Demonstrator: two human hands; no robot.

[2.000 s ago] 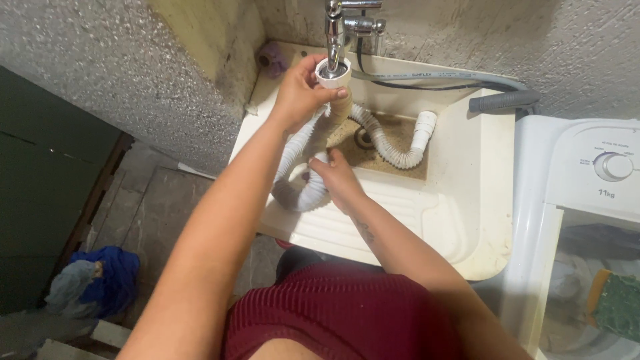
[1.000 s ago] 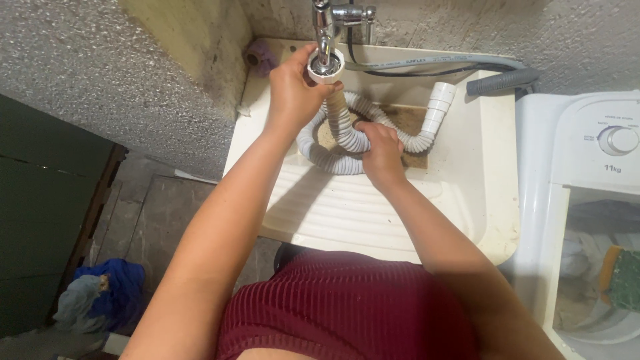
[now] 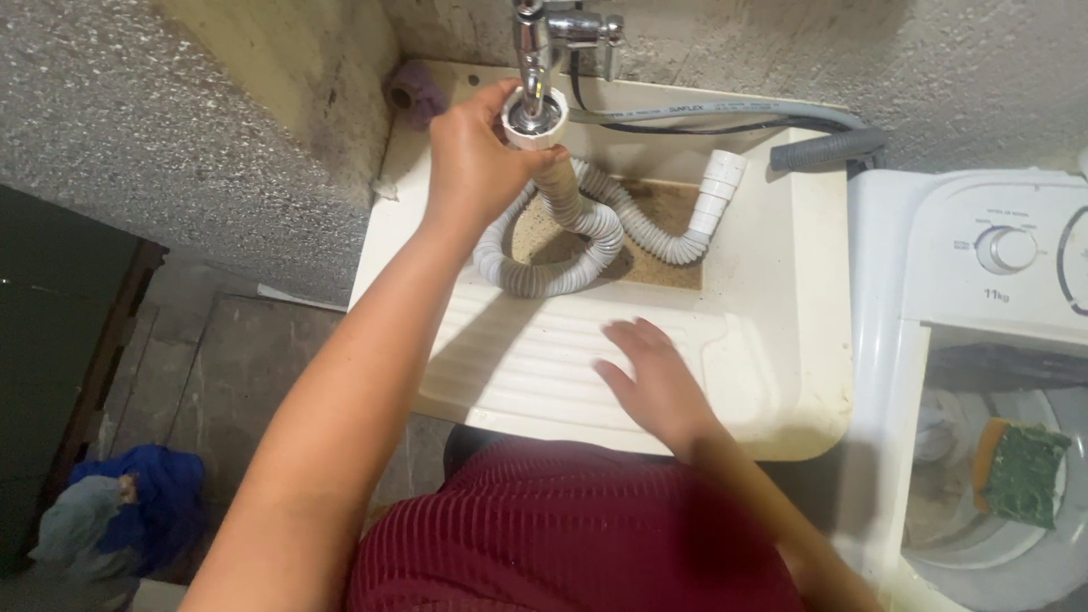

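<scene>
My left hand grips the white collar at the upper end of a corrugated drain hose, right under the spout of a chrome faucet. From the collar the hose drops and loops in the basin of a cream plastic laundry sink. Its other end, a stepped white fitting, leans against the basin's back right wall. My right hand holds nothing, its fingers apart over the ribbed washboard of the sink. The hand looks slightly blurred.
Right of the sink stands a white washing machine with a green and yellow sponge on its lid. A grey hose crosses the sink's back corner. A purple item lies at the back left. Blue cloth or plastic lies on the floor.
My right hand has let go of the hose and moved back over the washboard. Earlier it held the hose's loop. My left hand stays at the collar below the faucet.
</scene>
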